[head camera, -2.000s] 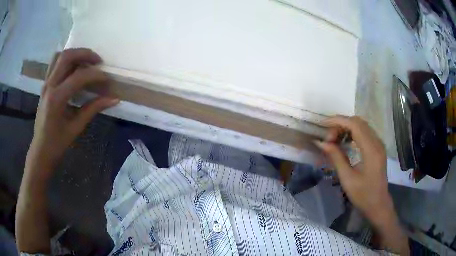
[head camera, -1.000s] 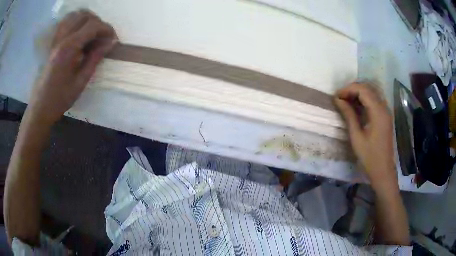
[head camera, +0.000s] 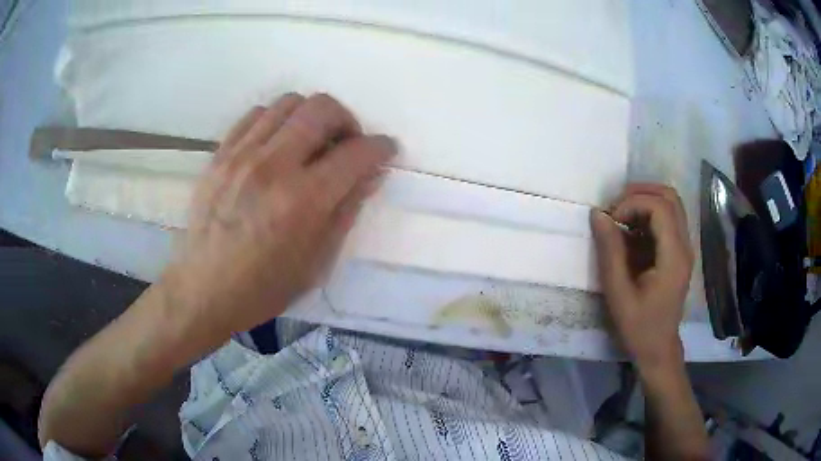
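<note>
The cream garment panel lies across the table, with a pressed fold running along its upper part. The grey-brown folding strip shows at the left, sticking out past the panel's edge; further right the cloth covers it, leaving a thin dark line. My left hand, slightly blurred, is on the folded cloth edge near the middle, fingers bent over it. My right hand pinches the right end of the fold between thumb and fingers. Whether it also grips the strip is hard to tell.
The steam iron stands at the right edge on a dark pad. A grey oval object and a crumpled white bundle are at the upper right. The white table has a stained front edge close to my shirt.
My left hand has moved right from the strip's left end to the middle. The cloth now covers most of the strip, which lay bare a second ago. My right hand has moved slightly down.
</note>
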